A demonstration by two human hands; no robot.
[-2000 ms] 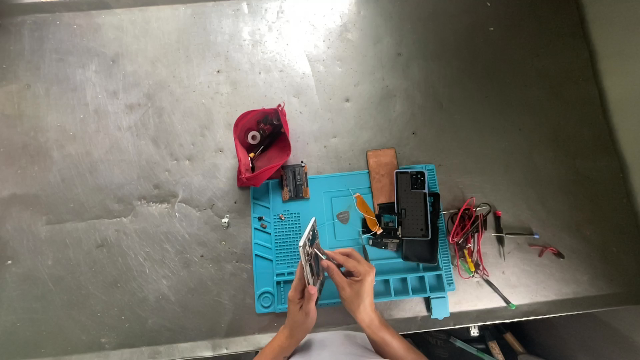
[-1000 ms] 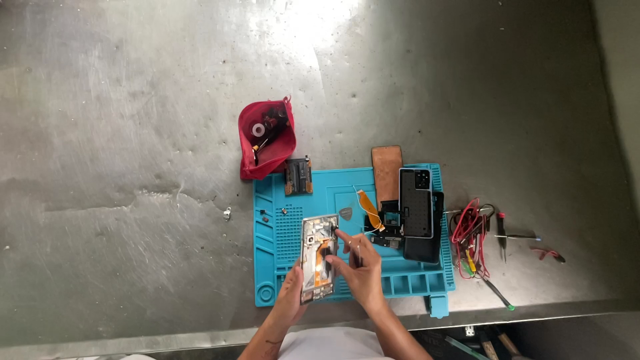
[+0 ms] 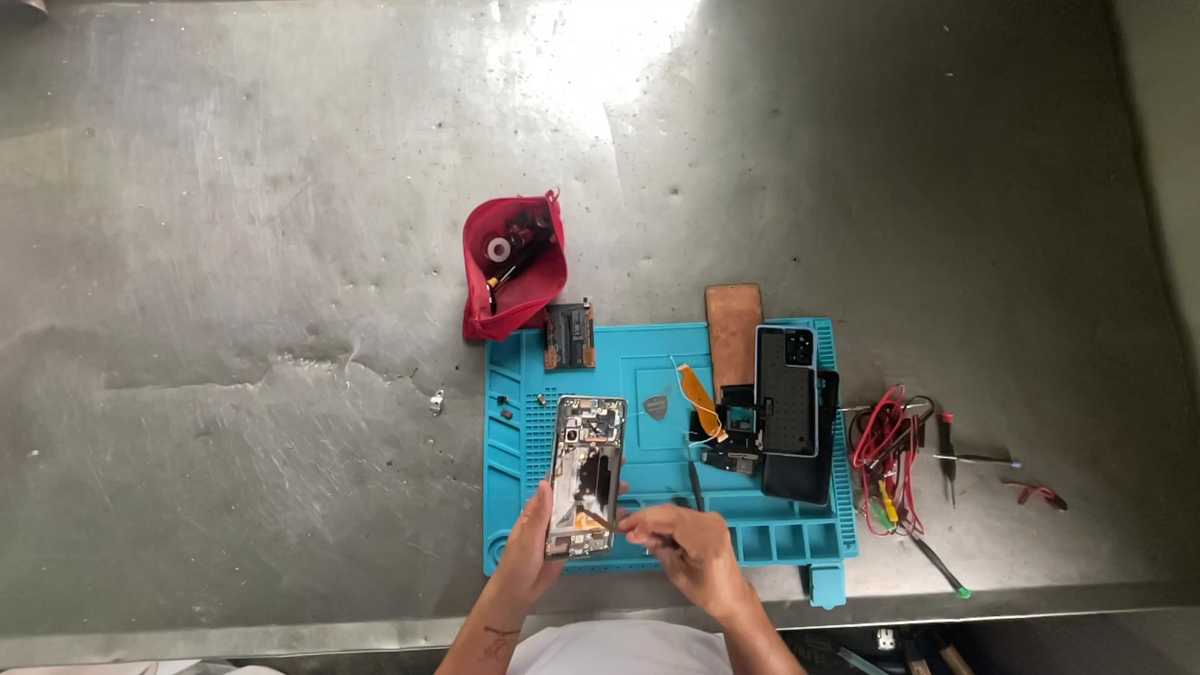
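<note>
My left hand (image 3: 527, 548) holds an opened smartphone frame (image 3: 563, 478) by its left edge and lower part, with its inner parts and an orange flex cable facing up. Between the fingers of my right hand (image 3: 684, 553) is a thin dark tool (image 3: 598, 518), its tip over the phone's lower part near that cable. The tool's exact kind cannot be told. Both hands are above the front of a blue silicone repair mat (image 3: 647, 337). A grey pick (image 3: 655, 407) and a loose orange flex cable (image 3: 698, 398) lie on the mat to the right of the phone.
A red pouch (image 3: 530, 305) with tools stands behind the mat, beside a dark phone part (image 3: 570, 337). At the mat's right are a brown slab (image 3: 734, 328), a phone back cover (image 3: 786, 403) and black parts. Red cables (image 3: 872, 427) and screwdrivers (image 3: 947, 445) lie farther right on the metal table.
The phone has turned from edge-on to face up, and now stands nearly straight in view. My right hand has moved from the phone's upper part down to its lower part.
</note>
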